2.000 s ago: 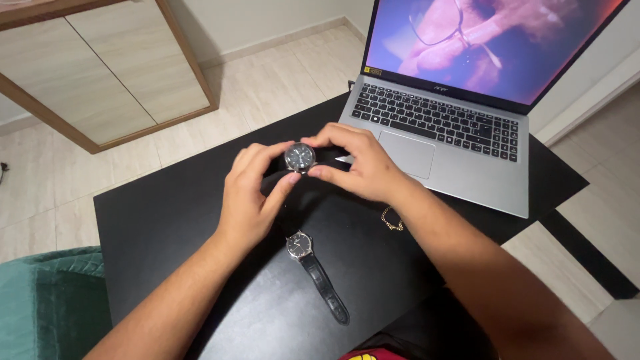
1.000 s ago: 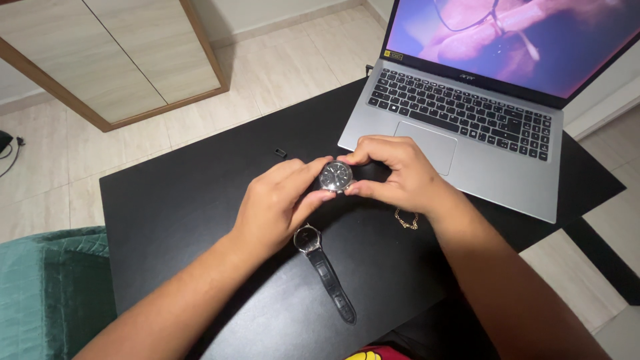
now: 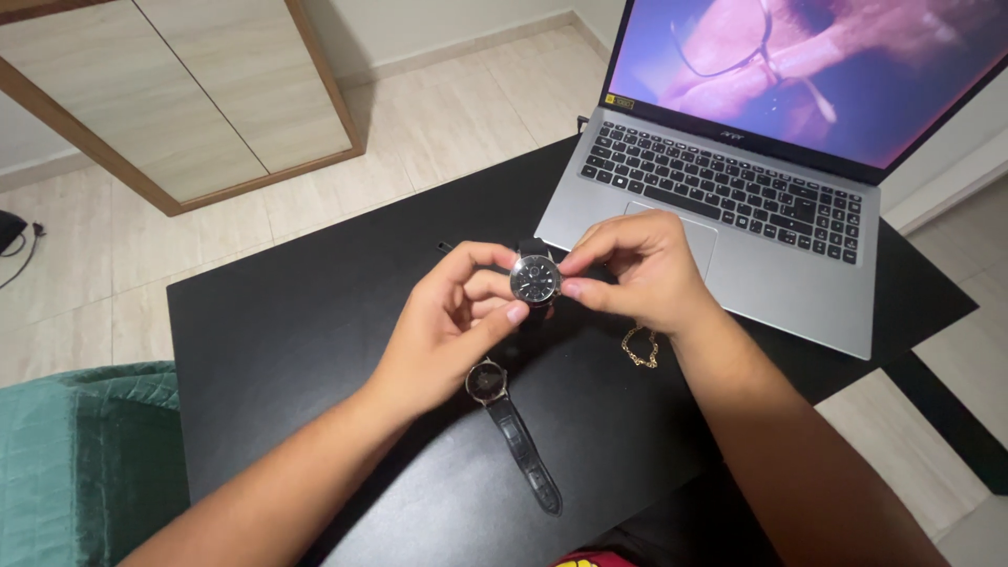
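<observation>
A wristwatch with a round black dial, silver case and black strap [image 3: 535,279] is held upright between both hands above the black table [image 3: 315,346]. My left hand [image 3: 457,323] grips the case and strap from the left, its thumb at the case's lower edge. With thumb and forefinger, my right hand [image 3: 642,272] pinches the right side of the case, at the crown. Below my left hand, a second watch with a black leather strap [image 3: 520,445] lies on the table, dial up. A gold-coloured chain bracelet [image 3: 642,346] lies under my right wrist.
An open silver Acer laptop [image 3: 795,291] stands at the back right of the table. A small dark object [image 3: 445,246] lies behind my left hand. A green quilted seat [image 3: 87,457] is at the left, and a wood-framed cabinet [image 3: 189,94] stands beyond the table.
The fingers of both hands have shifted on the held watch; the right thumb and forefinger now pinch its side, where one second ago both hands were closer around the case.
</observation>
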